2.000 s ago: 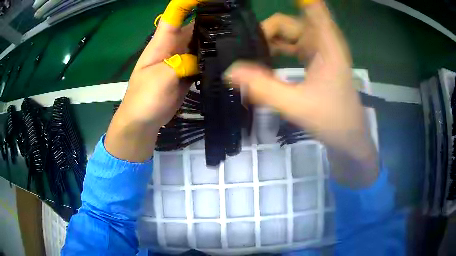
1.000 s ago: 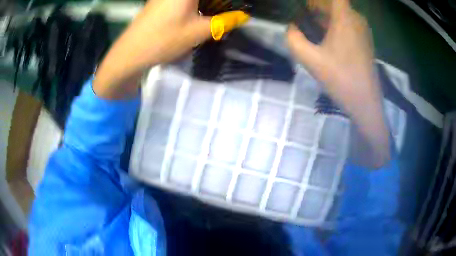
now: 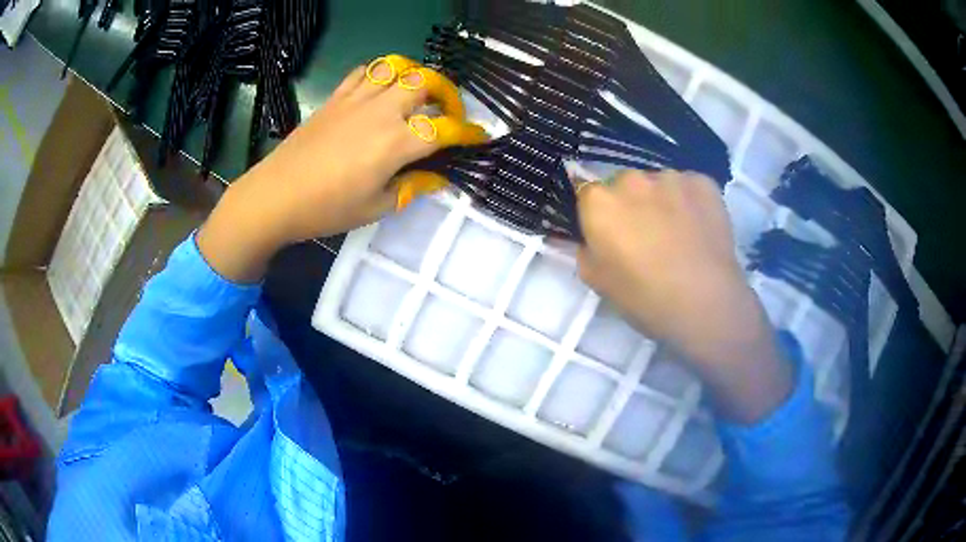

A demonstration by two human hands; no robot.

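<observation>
The white grid tray lies tilted in front of me with its near pockets bare. A fanned row of black straps lies across its far part, with shiny pieces lined up. My left hand, with yellow finger cots, has its fingertips on the left end of the fan, around strap ends. My right hand is curled at the fan's near right side; its fingertips are partly hidden, so what it grips is unclear. More fanned straps lie at the right on white grid pockets.
Piles of black straps lie on the green bench at upper left. An open brown carton with a white grid tray inside stands at left. Dark stack edges show at far right. A pale rail runs at upper right.
The bundle held up earlier is no longer seen raised; straps lie fanned on the tray. The view has turned, so the tray looks more tilted and the carton shows. Both hands are lower in the picture.
</observation>
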